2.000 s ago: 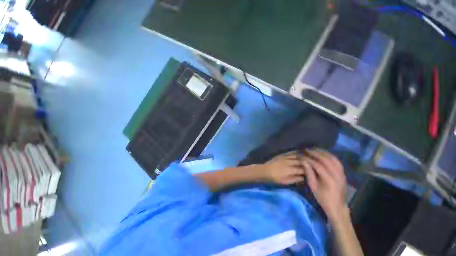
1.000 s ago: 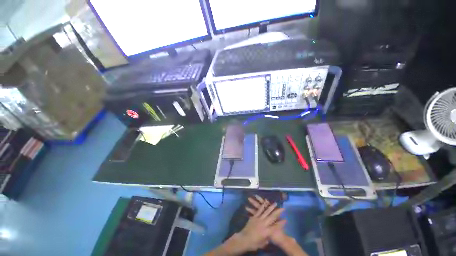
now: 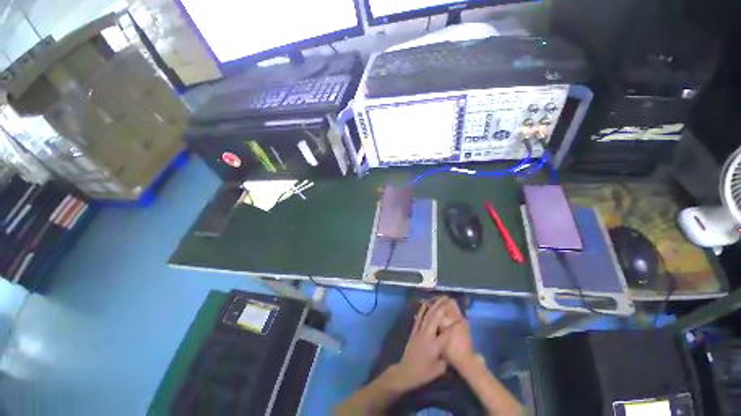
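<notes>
My left hand [image 3: 425, 339] and my right hand [image 3: 457, 335] are clasped together over my lap, below the bench's front edge, with fingers folded and no object visible in them. A mauve smartphone [image 3: 396, 213] lies on the left blue-violet coupling plate [image 3: 416, 250], with a black cable at its near end. A second mauve smartphone [image 3: 553, 217] lies on the right coupling plate [image 3: 597, 264], also cabled. Both hands are apart from the phones.
A black mouse [image 3: 463, 226] and red stick [image 3: 504, 232] lie between the plates. Another mouse [image 3: 636, 255] is on the patterned mat. The tester [image 3: 497, 126] stands behind. Phone trays [image 3: 236, 357] flank my legs; a white fan [image 3: 711, 227] is at right.
Both hands rested loosely together with fingers spread; now their fingers are folded together. My view has shifted, and the bench sits slightly higher and further right than one second ago. The phones stay on their plates.
</notes>
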